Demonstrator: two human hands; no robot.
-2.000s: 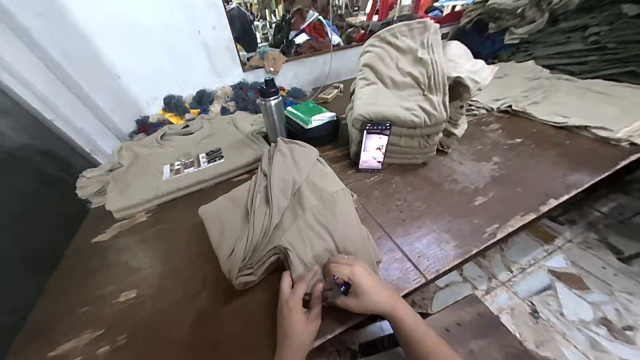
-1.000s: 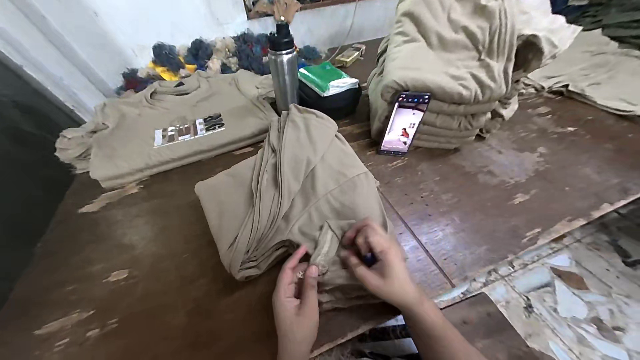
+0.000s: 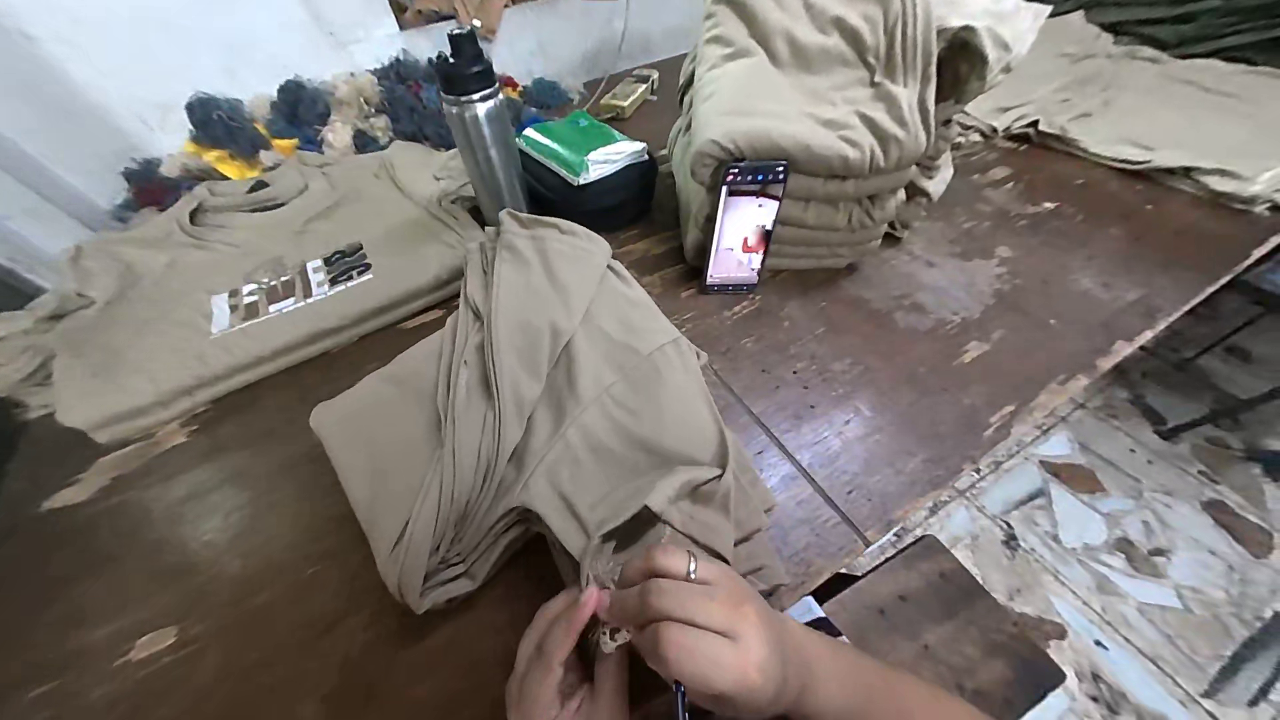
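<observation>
Folded beige knit garments (image 3: pixel 560 380) lie in a pile near the middle of the worn wooden table. At the pile's near edge, my left hand (image 3: pixel 565 655) pinches a bit of frayed fabric edge and loose threads (image 3: pixel 608 600) between thumb and fingertips. My right hand (image 3: pixel 700 625), with a ring on one finger, meets it there and grips a small dark tool (image 3: pixel 681 700); mostly its tip end shows below the palm, so its kind is unclear. A printed beige shirt (image 3: pixel 270 270) lies flat at the left.
A steel bottle (image 3: pixel 483 140), a green packet (image 3: pixel 583 146) on a black case (image 3: pixel 590 200) and thread scraps (image 3: pixel 300 110) line the back. A phone (image 3: pixel 745 228) leans on a tall stack of folded garments (image 3: pixel 810 110). The table's right edge (image 3: pixel 1040 410) drops to a tiled floor.
Both hands have drawn together at the garment's near edge; one second ago they were apart, the right hand over the cloth. The view has moved closer to the table.
</observation>
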